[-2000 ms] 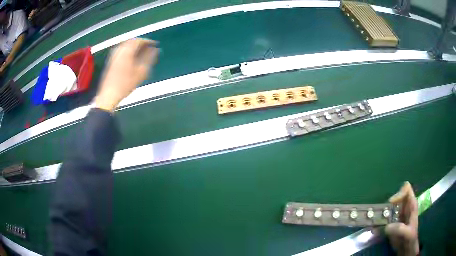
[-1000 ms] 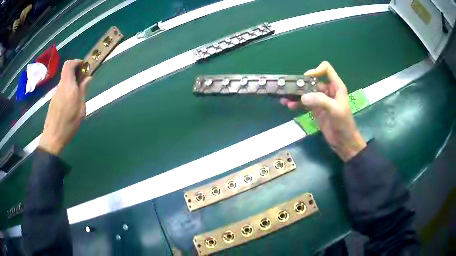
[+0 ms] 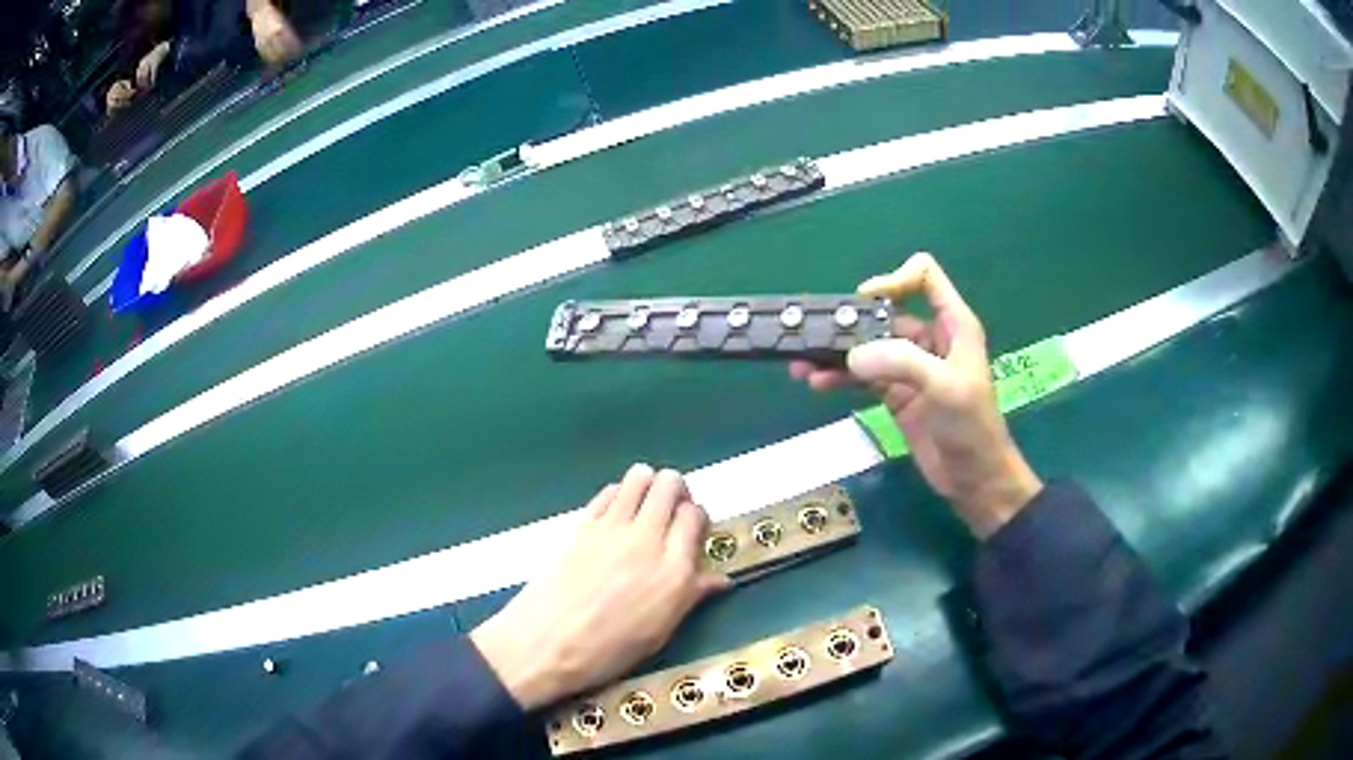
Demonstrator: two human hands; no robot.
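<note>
My right hand (image 3: pixel 950 401) grips the right end of a dark grey fixture bar (image 3: pixel 712 330), held up over the green belt. Silvery round pieces sit in its stations. My left hand (image 3: pixel 608 587) grips a brass-coloured plate (image 3: pixel 787 538) at the near rail; the hand hides its left half. The plate's right part shows ringed round holes, and its near side looks thick, perhaps two layers. A second brass-coloured plate (image 3: pixel 720 683) lies nearer me on the dark green mat, below my left hand.
Another dark fixture bar (image 3: pixel 712 208) lies on a white rail. A green label (image 3: pixel 1031 374) is beside my right hand. Red and blue bins (image 3: pixel 215 223) and other people's hands (image 3: pixel 275 33) are far left. A brass-coloured stack (image 3: pixel 879 18) is at the back; a white machine box (image 3: pixel 1261 104) is right.
My left hand has come from the far left with the brass-coloured plate down to the near rail. My right hand still holds the dark fixture, now slightly lower in view.
</note>
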